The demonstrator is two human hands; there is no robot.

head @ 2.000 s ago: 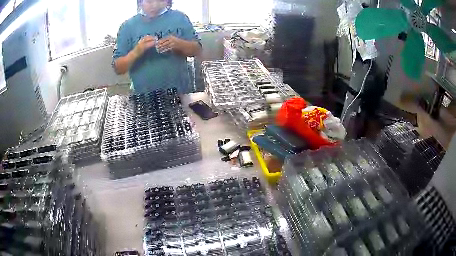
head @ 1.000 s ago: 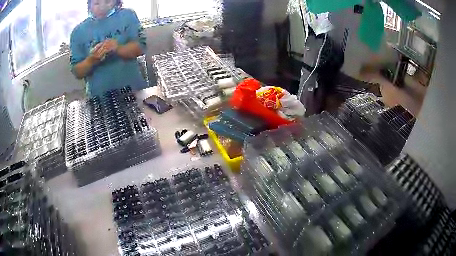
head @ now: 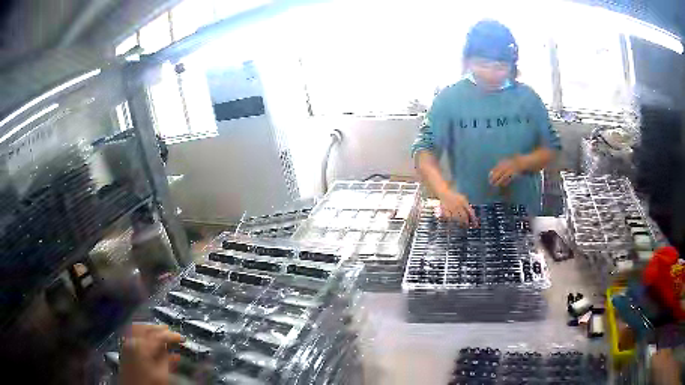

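Note:
My left hand (head: 150, 352) is blurred at the lower left, its fingertips at the near left edge of a clear blister tray (head: 282, 319). Rows of dark assembled units (head: 244, 277) with pale edges lie in that tray, on top of a tray stack. Whether the fingers grip a unit is not clear. A blurred skin-toned shape, apparently my right hand (head: 665, 367), shows at the lower right edge, cut off; its fingers cannot be made out. Small black parts (head: 518, 368) fill a near tray, cut off by the bottom edge.
A person in a teal sweatshirt (head: 484, 128) reaches into the centre tray stack (head: 477, 301). A pale tray stack (head: 360, 218) stands left of it. At the right are a phone (head: 556, 244), loose parts (head: 586, 312), a yellow bin (head: 620, 331), a red bag (head: 664, 278) and another tray stack (head: 603, 210).
The view has swung left, so the left tray stack shows more fully and the trays of white parts are out of view. My left hand has appeared. The facing person has lowered a hand to the centre tray.

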